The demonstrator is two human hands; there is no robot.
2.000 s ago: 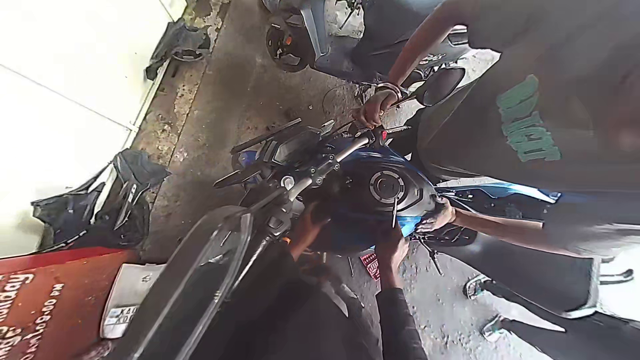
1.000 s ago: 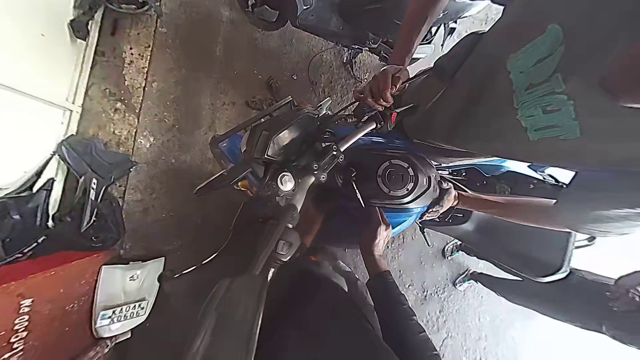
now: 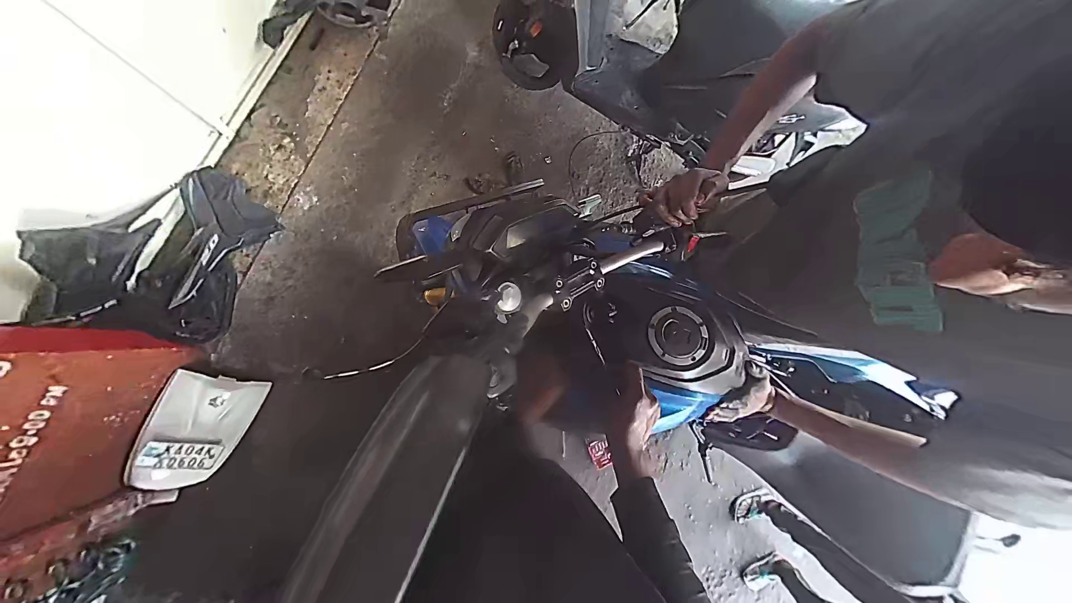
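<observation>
My right hand (image 3: 641, 414), in a dark sleeve, is against the lower blue side of a motorcycle's fuel tank (image 3: 680, 409); its fingertips are hidden. My left hand (image 3: 543, 387) is blurred in shadow between the handlebar (image 3: 632, 255) and the front of the tank, and its finger pose cannot be made out. Beside my right hand, a co-worker's hand (image 3: 749, 395) rests at the tank's rear lower edge. Another hand of the co-worker (image 3: 688, 197) is at the far handlebar end, near a red switch (image 3: 693, 244). The round fuel cap (image 3: 678, 337) sits on top.
Black plastic fairing parts (image 3: 205, 260) lean by the white wall at left. Below them are a red-orange board (image 3: 75, 419) bearing writing and a pale panel (image 3: 201, 419) with a number plate. A parked scooter (image 3: 620, 92) stands beyond. A large dark blurred shape (image 3: 385, 469) crosses the foreground.
The view has shifted and turned somewhat. My right hand remains at the tank's side, and the co-worker's hands remain at the handlebar end and the tank's rear edge.
</observation>
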